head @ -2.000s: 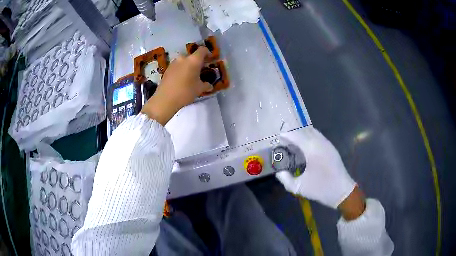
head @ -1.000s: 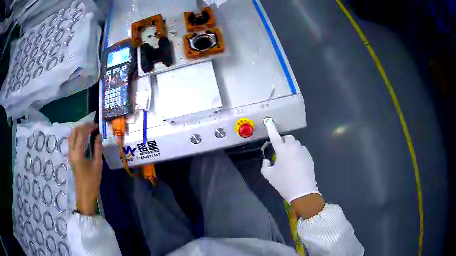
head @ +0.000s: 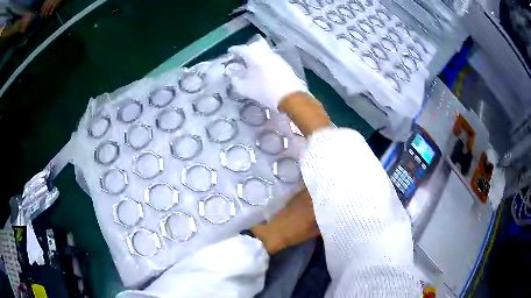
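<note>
A foam-lined tray [head: 102, 218] holds rows of silver rings [head: 199, 177] on a soft white sheet. My right hand [head: 262, 73], in a white glove, is over the tray's far corner. Its fingers are at a ring [head: 236, 67] there; blur hides whether they grip it. The hand partly covers another ring. My bare left hand [head: 291, 224] is at the tray's near right edge, under my right forearm. Its fingers are hidden behind the right sleeve, so its hold cannot be seen.
A second tray of rings [head: 389, 43] lies at the upper right. The white machine bed [head: 448, 215] is at the right, with the lit pendant [head: 413, 163] and orange-brown fixtures [head: 483, 177]. Silver packaging [head: 35, 195] lies at the left on the green bench [head: 75, 64]. Part of a person's hand shows at the top left.
The view has swung left from machine to trays. My right hand has left the front-panel button, where a ring hung at it, and is over the tray. My left hand is now under the right forearm.
</note>
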